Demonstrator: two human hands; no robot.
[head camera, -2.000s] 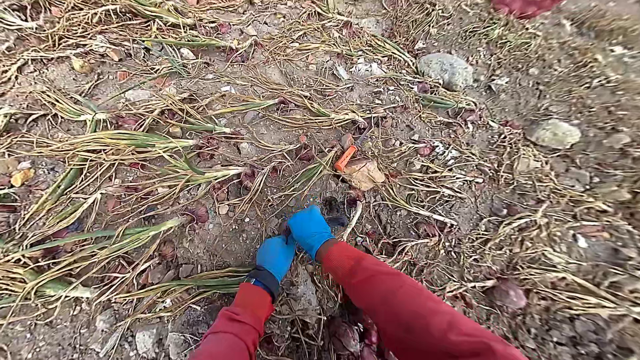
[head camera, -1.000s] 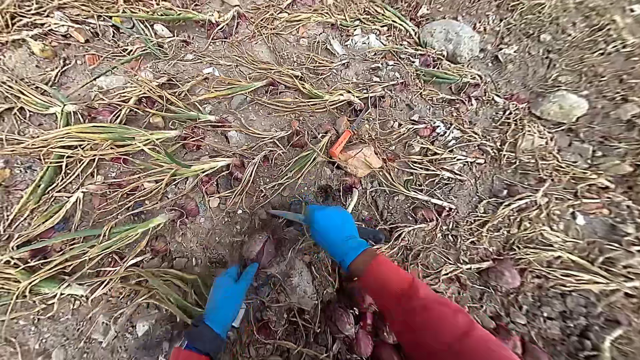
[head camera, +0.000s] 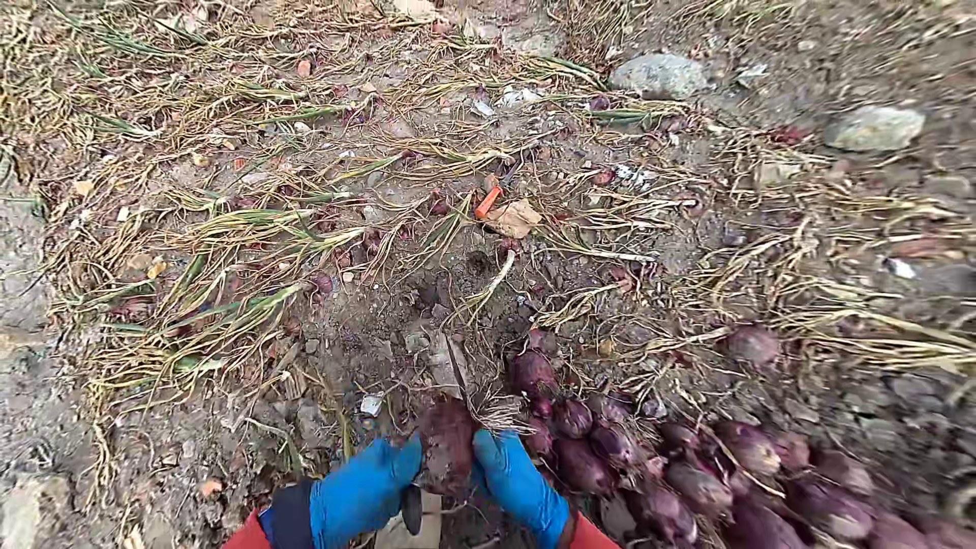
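A large red onion (head camera: 446, 446) is held upright between my two gloved hands, its dry roots (head camera: 499, 412) spreading to the right. Blue-gloved, my left hand (head camera: 366, 488) grips the onion's left side. My right hand (head camera: 522, 488), also in a blue glove, is at its right side, closed on a knife whose narrow blade (head camera: 457, 370) points up past the onion's top; the handle is hidden. A dark rounded object (head camera: 412, 509) shows just below the left fingers; what it is cannot be told.
A pile of red onions (head camera: 698, 488) lies at the lower right. Onion plants with drying leaves (head camera: 252, 229) cover the soil ahead. An orange object (head camera: 488, 202) touches a tan, flat piece (head camera: 515, 219). Two large stones (head camera: 659, 75) (head camera: 875, 128) lie at the upper right.
One second ago the knife pointed left in my right hand, above the onion. Now the blade points up and both hands are at the onion. The view shows more of the onion pile.
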